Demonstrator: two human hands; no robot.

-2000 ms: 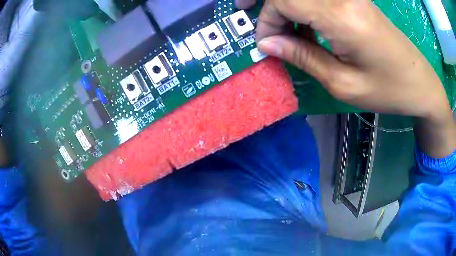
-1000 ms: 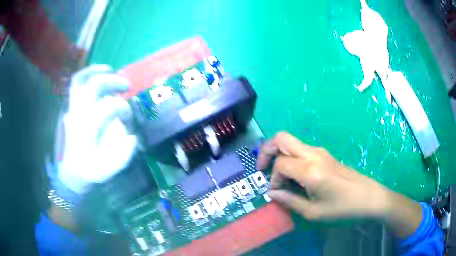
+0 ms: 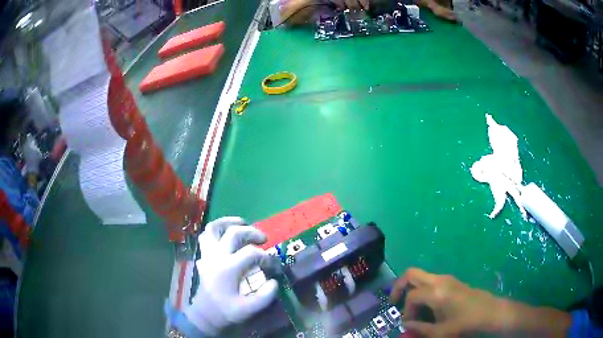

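The green circuit board (image 3: 309, 239) lies on a red foam pad (image 3: 301, 218) at the bottom centre, its near edge cut off by the frame. A large dark choke housing (image 3: 337, 257) with a white sticker and copper-red windings stands on it. My left hand (image 3: 235, 280), in a white glove, is at the board's left side, fingers curled over white blocks (image 3: 253, 280); whether it grips the board is unclear. My right hand (image 3: 440, 304), bare, is at the board's right edge near the screw terminals (image 3: 379, 322), fingers bent; its fingertips are blurred.
A glue tube (image 3: 550, 218) and crumpled white rag (image 3: 500, 158) lie right. Yellow tape (image 3: 279, 83) and a small yellow item (image 3: 242, 105) lie at the far left. Foam pads (image 3: 184, 67) sit on the conveyor. White sheets (image 3: 99, 152) hang by a red-wrapped post (image 3: 142, 155). Another person's hands hold boards (image 3: 370, 22) beyond.
The view has lifted, so the far bench and conveyor now show and the board sits lower in the picture. My hands remain at the board's left and right sides.
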